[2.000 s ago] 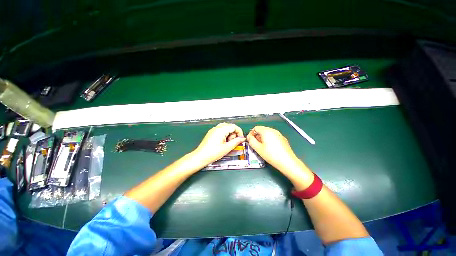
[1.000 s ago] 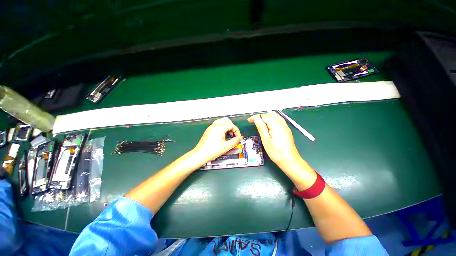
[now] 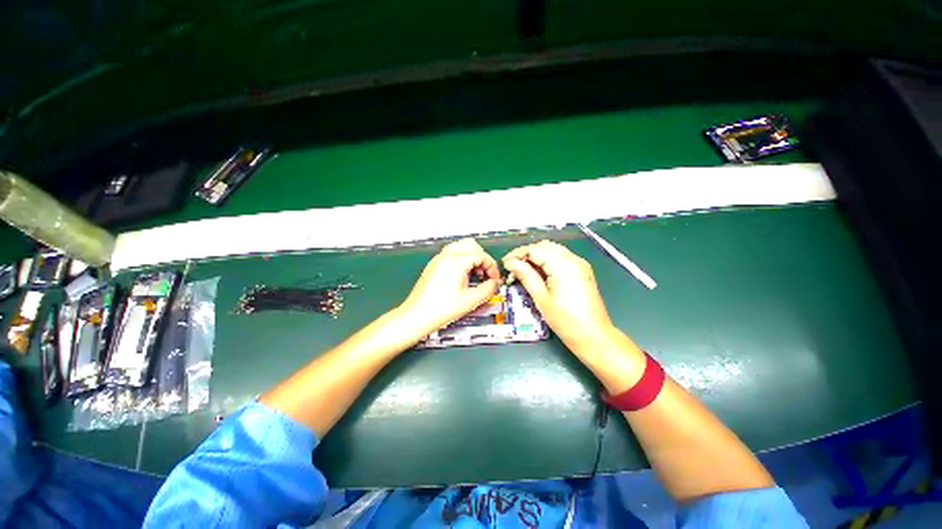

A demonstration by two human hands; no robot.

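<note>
An open phone body (image 3: 485,331), silver-white and black with orange-yellow patches, lies on the green mat under my hands. My left hand (image 3: 452,288) is over its upper left part, thumb and index finger pinched together. My right hand (image 3: 558,289) is over its upper right part, with thumb and fingertips close together near my left fingertips. Whether a thin cable is between the fingertips is too small to tell. A bundle of coaxial cables (image 3: 292,300) lies on the mat left of the phone body.
A slim white tool (image 3: 618,256) lies right of my hands. Open phones (image 3: 140,331) lie over clear bags at left. Beyond the white edge strip (image 3: 413,224), the green belt carries a phone (image 3: 751,137) at right and another (image 3: 231,175) at left. A wrapped post (image 3: 54,222) slants at left.
My right hand moved off the phone's right part with fingers extended, then came back beside my left fingertips. Phones on the belt shifted right.
</note>
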